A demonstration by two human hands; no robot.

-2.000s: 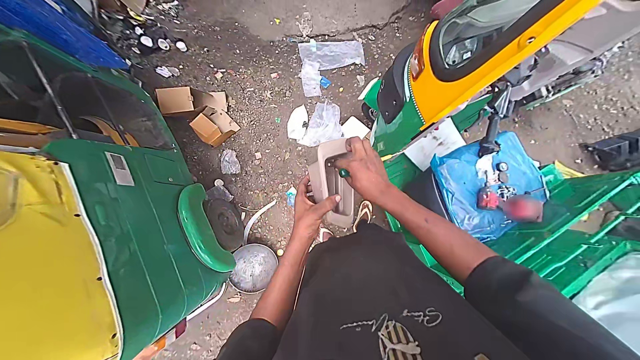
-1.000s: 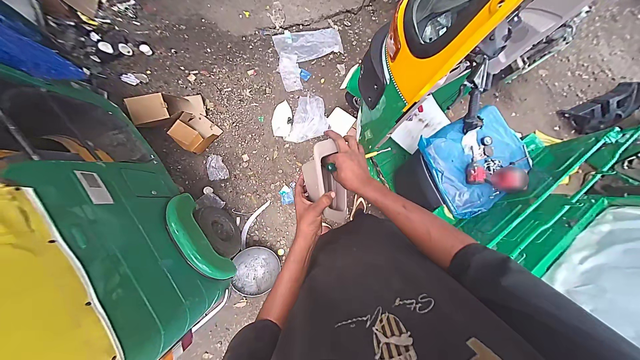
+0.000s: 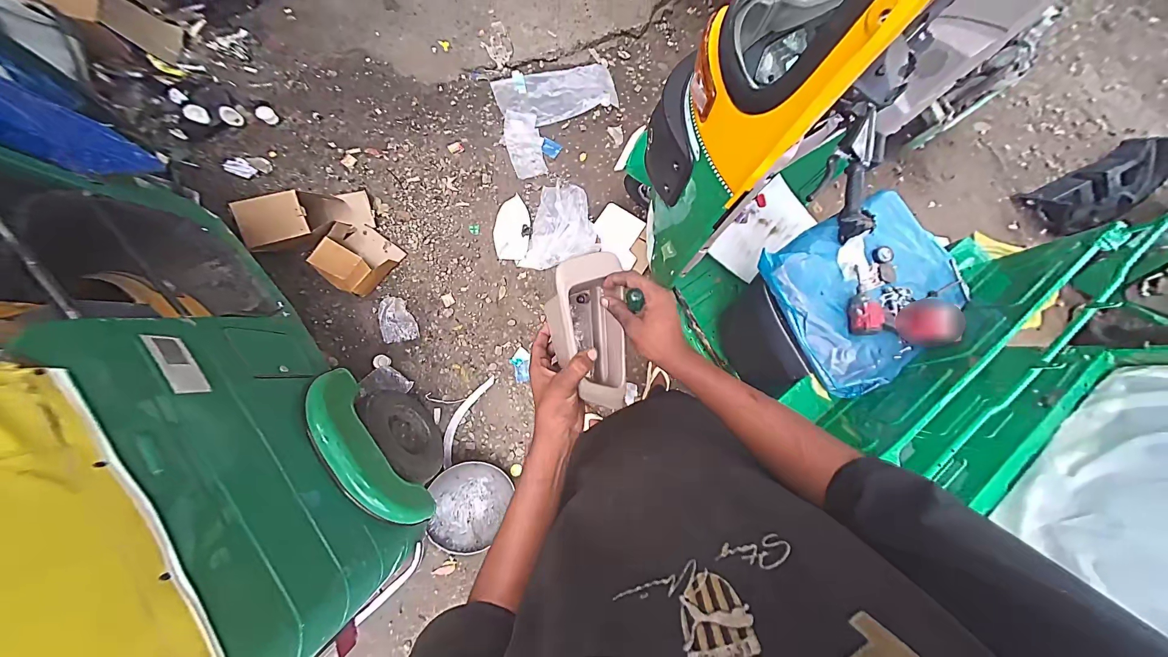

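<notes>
A beige, oblong plastic housing [image 3: 589, 328] with a recessed middle is held in front of my body. My left hand [image 3: 559, 379] grips its lower left side, the thumb over the near rim. At its right edge is my right hand [image 3: 648, 319], with a small tool with a dark green handle [image 3: 635, 298], probably a screwdriver, between the fingers. The tool's tip is hidden, and the fingertips reach over the recess.
A green and yellow auto rickshaw [image 3: 228, 438] stands at left, another body in yellow and green [image 3: 707, 173] at right. Cardboard boxes [image 3: 351, 260], plastic sheets [image 3: 561, 96] and a round metal bowl [image 3: 470, 507] lie on the ground. Blue plastic [image 3: 821, 319] bears small parts.
The right hand's fingers have shifted at the housing's edge, and more of the green handle shows. The left hand keeps hold of the housing.
</notes>
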